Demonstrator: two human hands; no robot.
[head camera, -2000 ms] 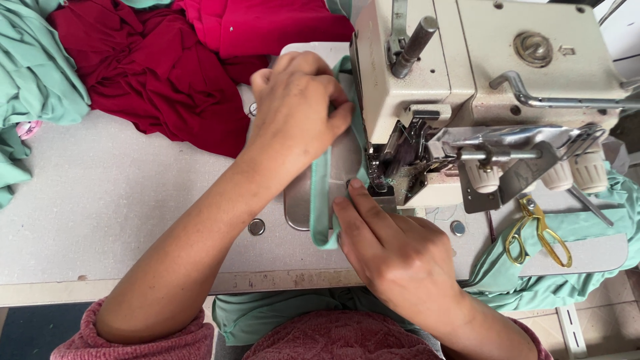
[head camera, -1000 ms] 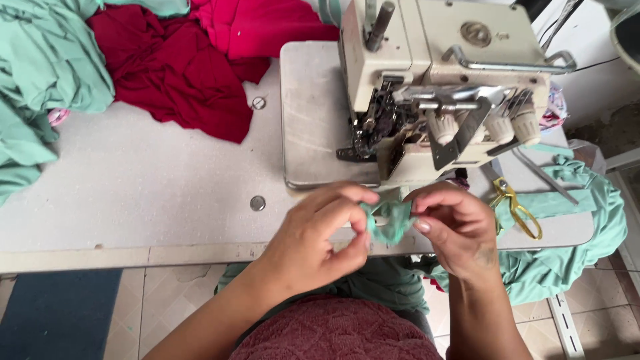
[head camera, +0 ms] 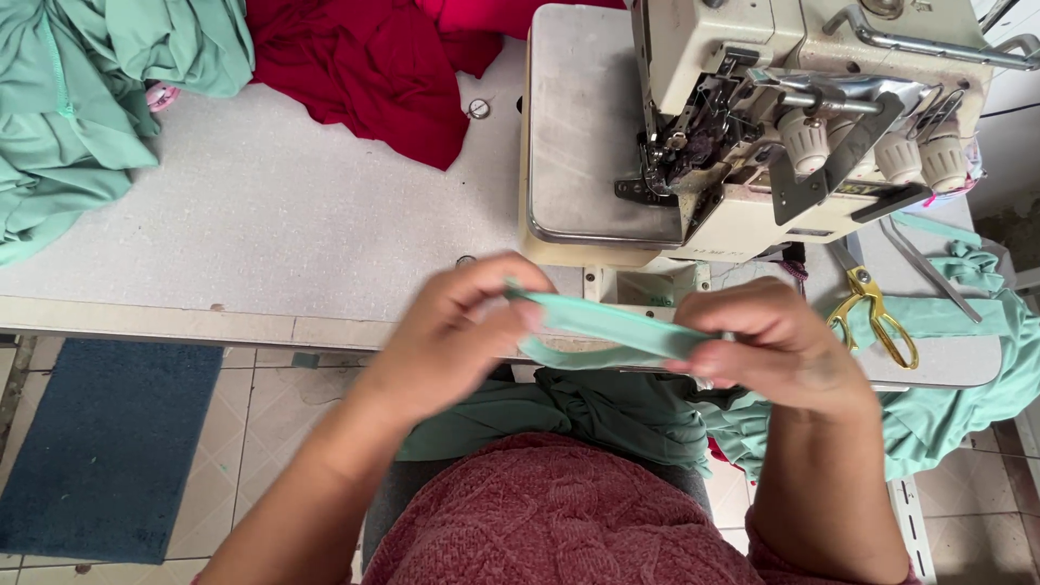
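Observation:
A narrow mint-green fabric band (head camera: 617, 325), looped on itself, is stretched between my two hands over the front edge of the table. My left hand (head camera: 479, 325) pinches its left end and is blurred. At the other end, my right hand (head camera: 764, 341) grips the band between thumb and fingers. Behind them stands an overlock sewing machine (head camera: 723, 171), its presser foot (head camera: 642, 191) and metal work plate (head camera: 581, 130) uncovered by cloth.
Gold-handled scissors (head camera: 873, 309) and metal tweezers (head camera: 930, 272) lie right of the machine, beside mint-green fabric (head camera: 967, 390). Dark red cloth (head camera: 366, 73) and more mint-green cloth (head camera: 73, 122) are heaped at the back left. Green fabric (head camera: 496, 414) covers the lap.
Two seconds ago both hands held the band at the machine's presser foot. They have since moved off it toward the body, and the band, bunched a second ago, is now stretched out.

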